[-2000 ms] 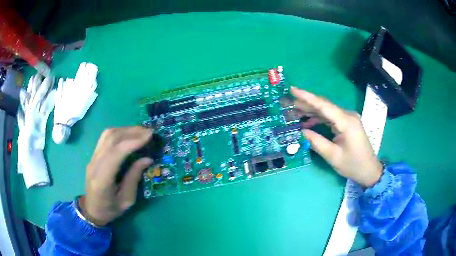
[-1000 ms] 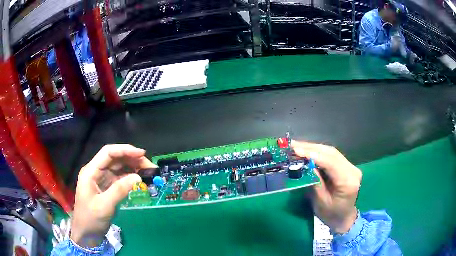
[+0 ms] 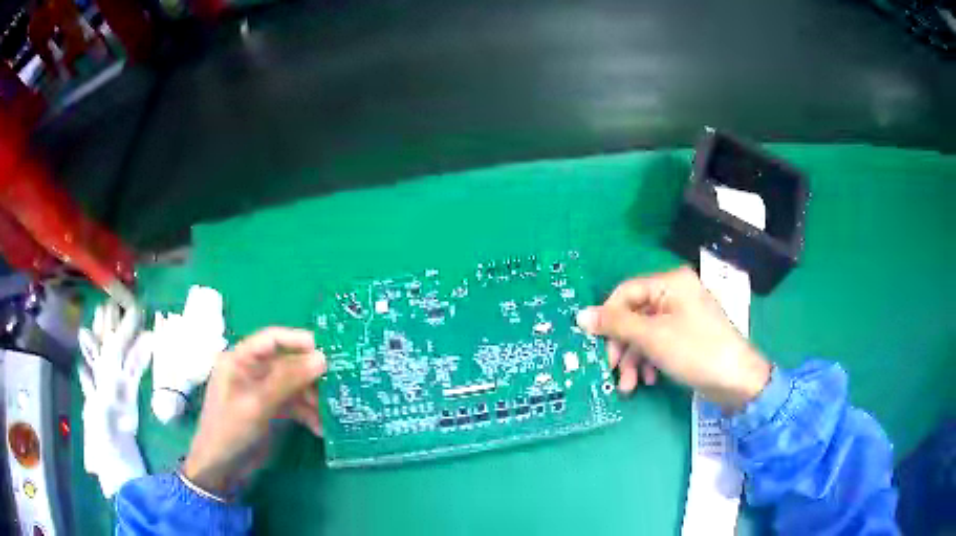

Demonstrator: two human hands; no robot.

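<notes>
A green circuit board (image 3: 461, 361) is in front of me with its flatter underside up, showing small chips and solder points. My left hand (image 3: 267, 393) holds its left short edge between thumb and fingers. My right hand (image 3: 655, 333) holds its right short edge, thumb on top near the corner. The tall components face down and are hidden. Whether the board touches the mat cannot be told.
A black label holder box (image 3: 746, 209) stands at the right, with a white label strip (image 3: 713, 445) running from it towards me. White gloves (image 3: 113, 387) lie at the left beside a control box (image 3: 29, 450). A dark conveyor belt (image 3: 472, 99) lies beyond the green mat (image 3: 273, 246).
The board has been turned over from component side to underside. It was held up and tilted a second ago. The view has swung down from the conveyor and shelves to the mat.
</notes>
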